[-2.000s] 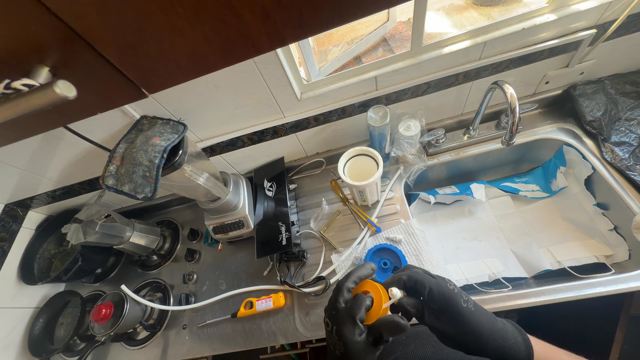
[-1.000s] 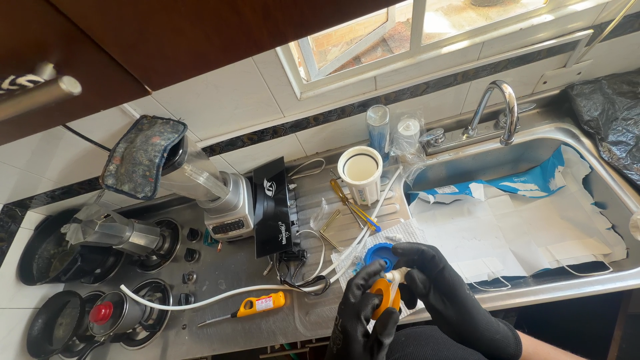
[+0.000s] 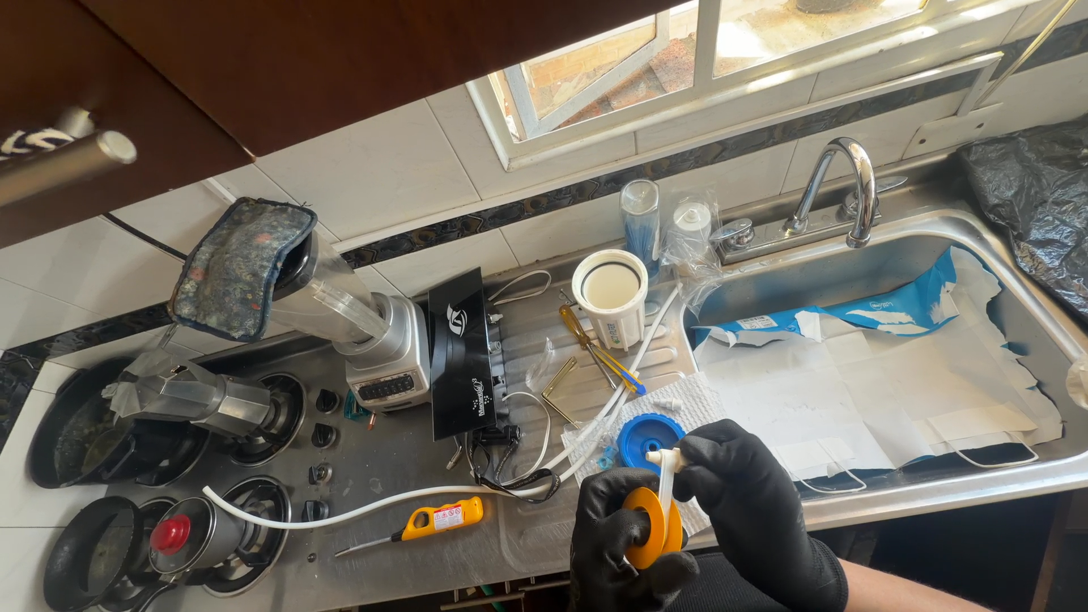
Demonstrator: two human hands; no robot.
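Observation:
Both my hands wear black gloves. My left hand (image 3: 619, 540) grips an orange spool of white thread-seal tape (image 3: 653, 529) near the counter's front edge. From the spool a strip of tape runs up to a small white plastic fitting (image 3: 665, 460), which my right hand (image 3: 738, 489) pinches between thumb and fingers. Just behind the fitting, a blue round filter cap (image 3: 650, 439) lies on a white paper towel (image 3: 699, 393). Farther back stands a white filter housing (image 3: 610, 297), open end up, with screwdrivers (image 3: 586, 336) beside it.
White tubing (image 3: 357, 514) curves over the steel counter above a yellow lighter (image 3: 442, 517). A blender (image 3: 387, 353), a moka pot (image 3: 200, 395) and pans (image 3: 92, 544) stand left. Torn paper lines the sink (image 3: 901, 501) at right, below a faucet (image 3: 858, 191).
The orange spool has turned in my left hand and moved slightly down from the blue cap. A strip of white tape now shows stretched between spool and fitting.

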